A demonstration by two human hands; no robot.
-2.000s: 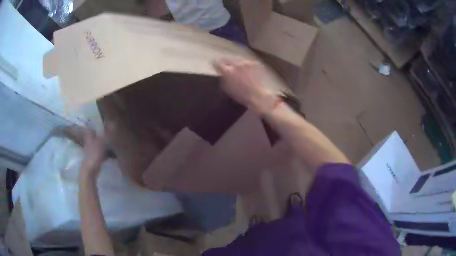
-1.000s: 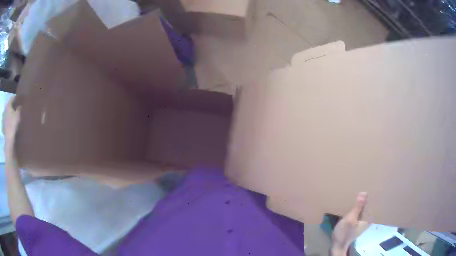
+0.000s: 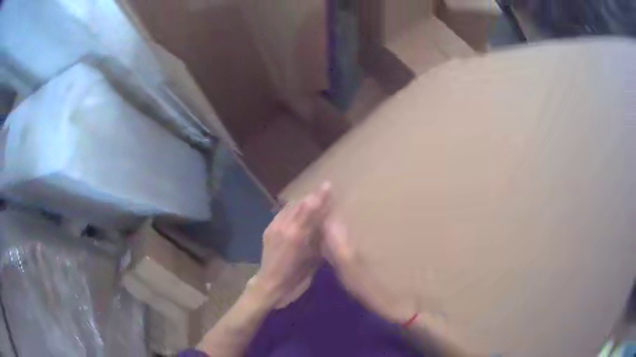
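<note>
A large brown shipping carton [image 3: 244, 77] stands open at the upper middle, its plain inside facing me. Its wide plain flap [image 3: 488, 181] spreads across the right side. My left hand [image 3: 289, 244] is at the carton's near corner, its fingers against the edge; the grip is partly hidden and blurred. My right hand [image 3: 342, 247] is right beside it, lying along the flap's near edge, fingers blurred. Whether either hand pinches the board cannot be told.
A pale wrapped block [image 3: 104, 146] lies at the left. Film-wrapped brown stock [image 3: 63, 293] and a small brown carton [image 3: 164, 272] are at the lower left. Another open carton [image 3: 425, 38] stands beyond the flap. Dark wrapped stock [image 3: 579, 14] is at the upper right.
The carton has turned, with its opening now at the upper middle. My left hand has come in from the far left and my right hand from the lower right; they now meet at the near corner.
</note>
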